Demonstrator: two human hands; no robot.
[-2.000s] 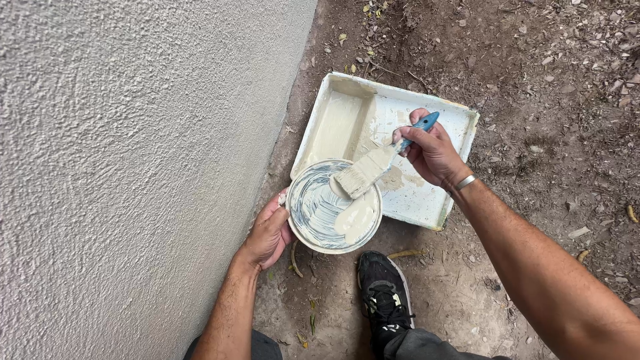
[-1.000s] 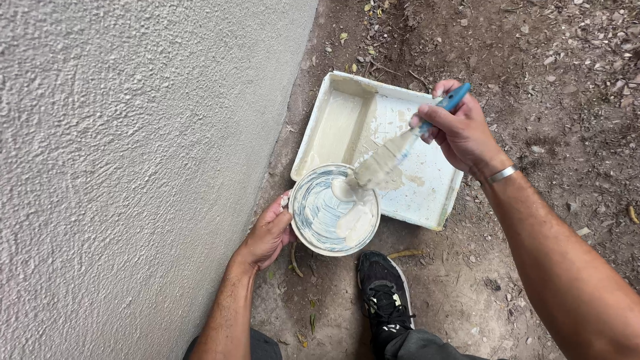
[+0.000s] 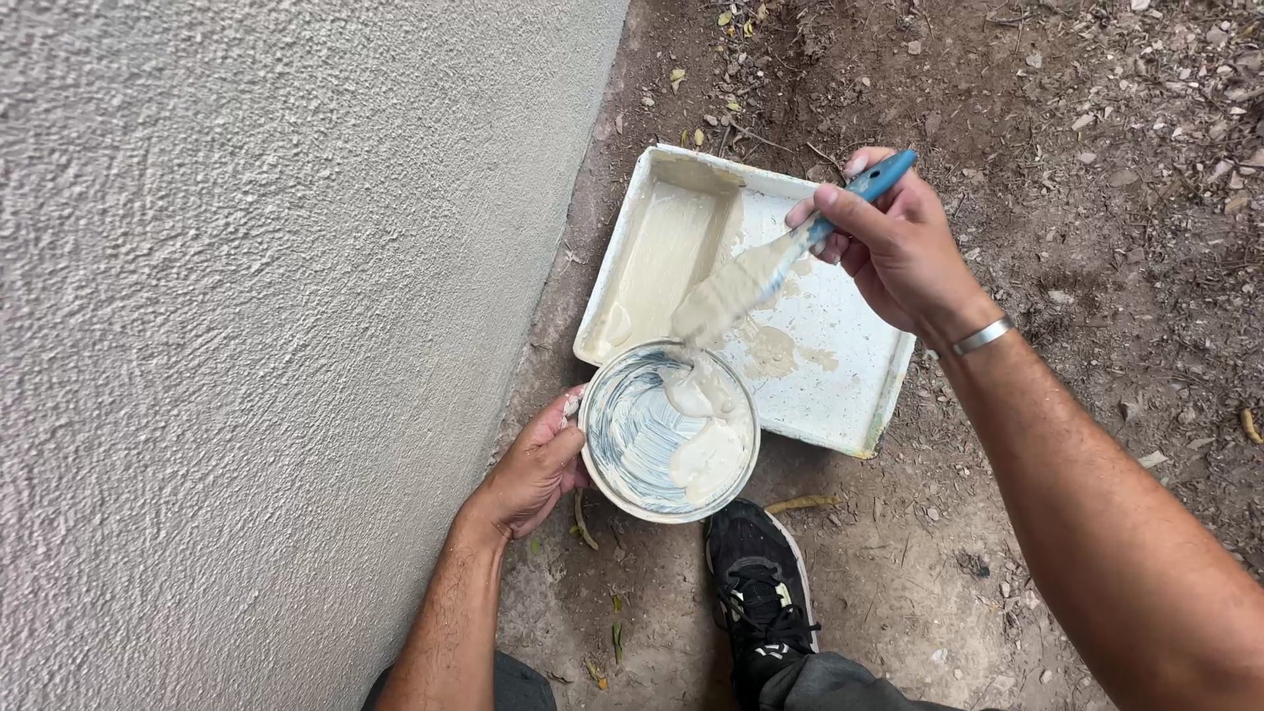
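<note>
My left hand (image 3: pixel 538 464) grips the left rim of a round paint container (image 3: pixel 632 444), whose inside is streaked with cream paint, with a thicker pool at its right side. Between the fingers of my right hand (image 3: pixel 889 232) is the blue handle of a paintbrush (image 3: pixel 746 281); its bristles are coated in cream paint and slightly blurred, just over the container's upper right rim. Beneath and behind them a white paint tray (image 3: pixel 839 316) lies on the ground, with cream paint in its deep left well and smears on its flat right part.
A rough, light textured wall (image 3: pixel 296 296) rises along the left. Bare soil (image 3: pixel 1086 296) with dry leaves and small stones lies around the tray. A black shoe (image 3: pixel 758 583) stands just below the container, beside a curved dry pod (image 3: pixel 805 503).
The brush has lifted from inside the container, where it lay two seconds ago, to above its upper right rim. The left hand and container have barely moved.
</note>
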